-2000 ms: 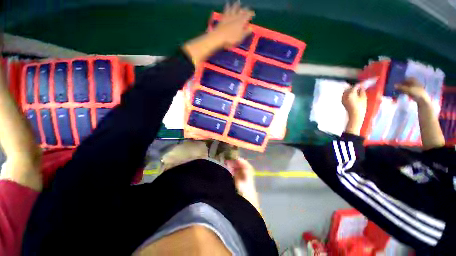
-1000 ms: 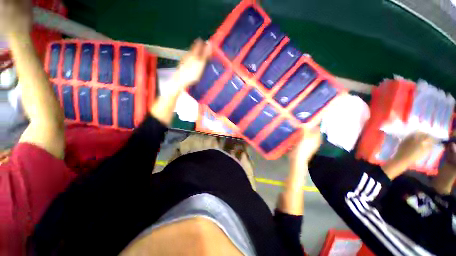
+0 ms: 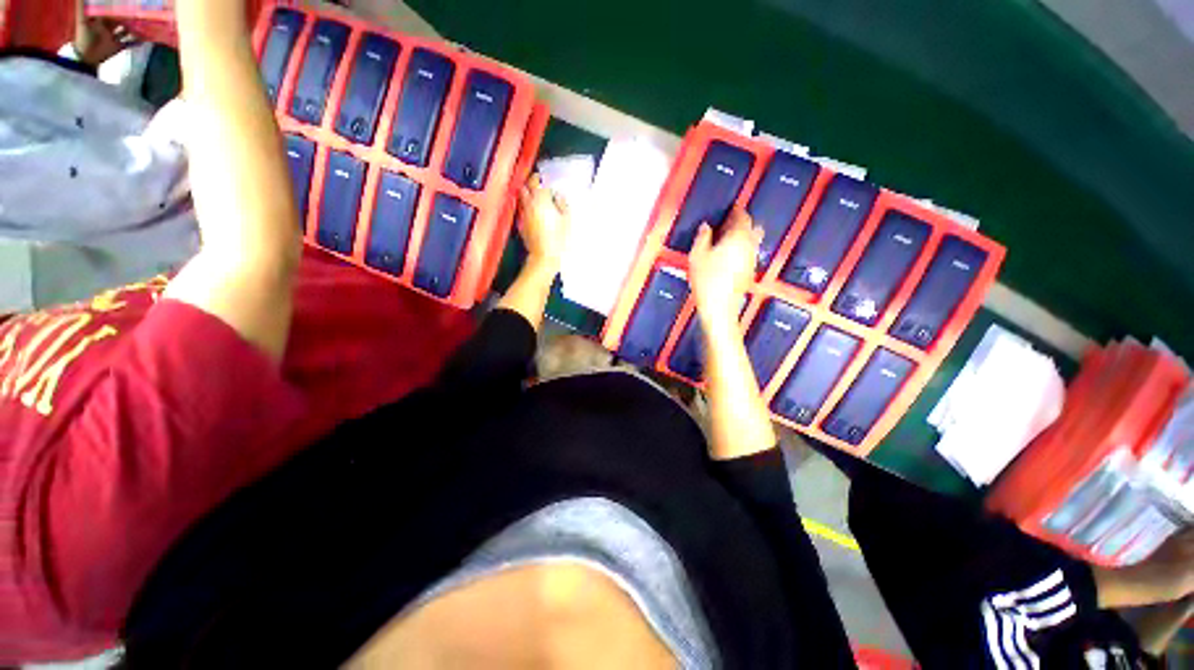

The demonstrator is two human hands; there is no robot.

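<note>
An orange-red phone tray (image 3: 801, 299) lies slanted on the green surface in front of me, with two rows of dark phones. My right hand (image 3: 727, 268) is over its left part, fingertips at the lower end of the upper-left phone (image 3: 714, 183); whether they pinch anything is not visible. My left hand (image 3: 543, 225) is left of the tray, its fingers closed on a small pale sheet (image 3: 566, 173). A stack of white sheets (image 3: 615, 223) lies between my left hand and the tray. Whitish strips show along the tray's far edge.
Another tray of phones (image 3: 504, 223) is at the left, beside a person in a red shirt (image 3: 170, 445). White sheets (image 3: 1002, 399) lie right of my tray. Further right, a person's striped sleeve (image 3: 1034, 622) is near stacked orange-red trays (image 3: 1113, 393). A pale rail runs behind.
The tray, earlier held turned in both hands, now lies with its rows running down to the right. Both hands have left its ends; the left is now at the white sheets. The view has shifted.
</note>
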